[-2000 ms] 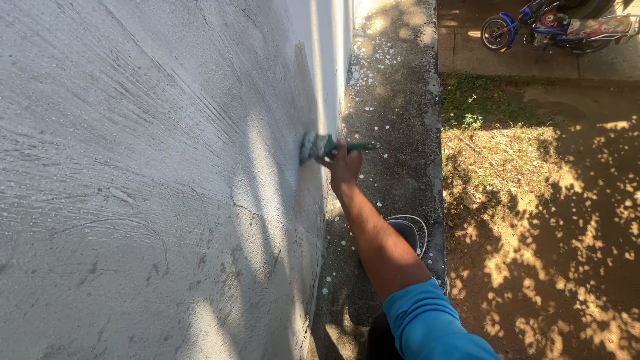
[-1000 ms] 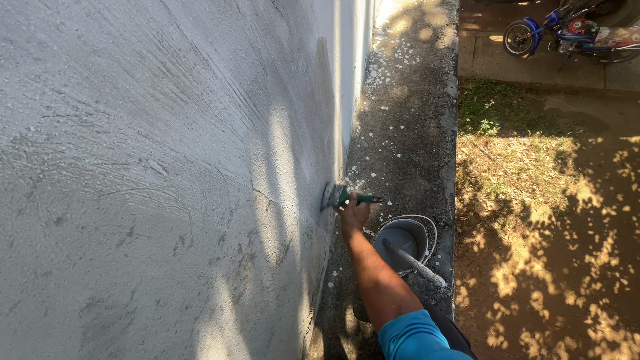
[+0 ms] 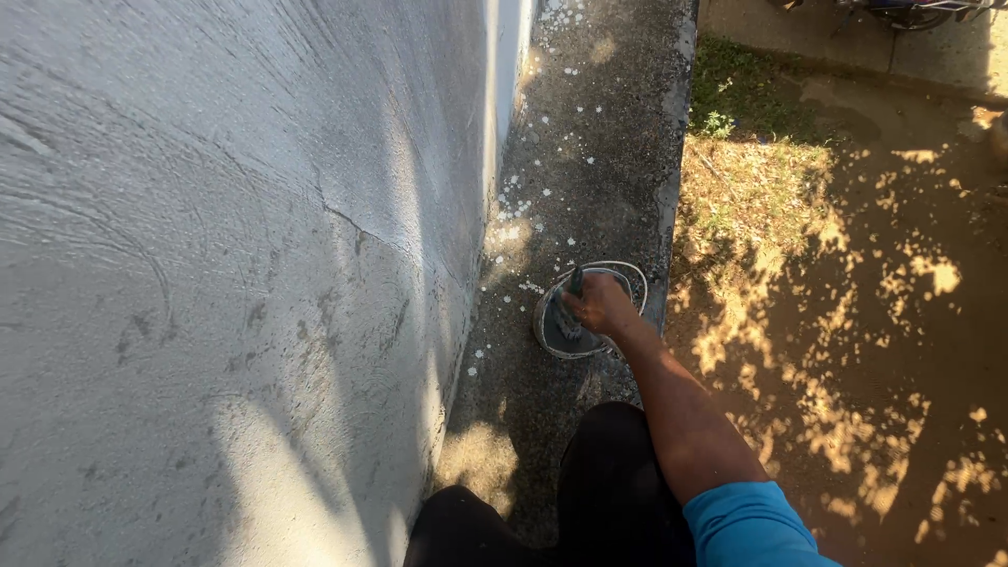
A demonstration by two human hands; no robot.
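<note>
My right hand (image 3: 600, 303) grips the green handle of a paintbrush (image 3: 568, 315), its bristles down inside a round bucket (image 3: 545, 335). The bucket holds greyish paint, has a pale wire handle around its far and right side, and stands on a narrow concrete ledge (image 3: 622, 181). To the left rises a rough plastered wall (image 3: 236, 236), whitish in its upper part and greyer lower down, with a thin crack across it. My left hand is not in view.
White paint drops dot the ledge. My knees in dark trousers (image 3: 480, 528) are close to the wall. Beyond the ledge's right edge (image 3: 669, 213) the ground lies well below, with grass (image 3: 732, 87), dry leaves and part of a motorcycle (image 3: 917, 14).
My right hand has moved from the wall to the bucket, and the brush that touched the wall is now inside it. The view has shifted, showing my knees.
</note>
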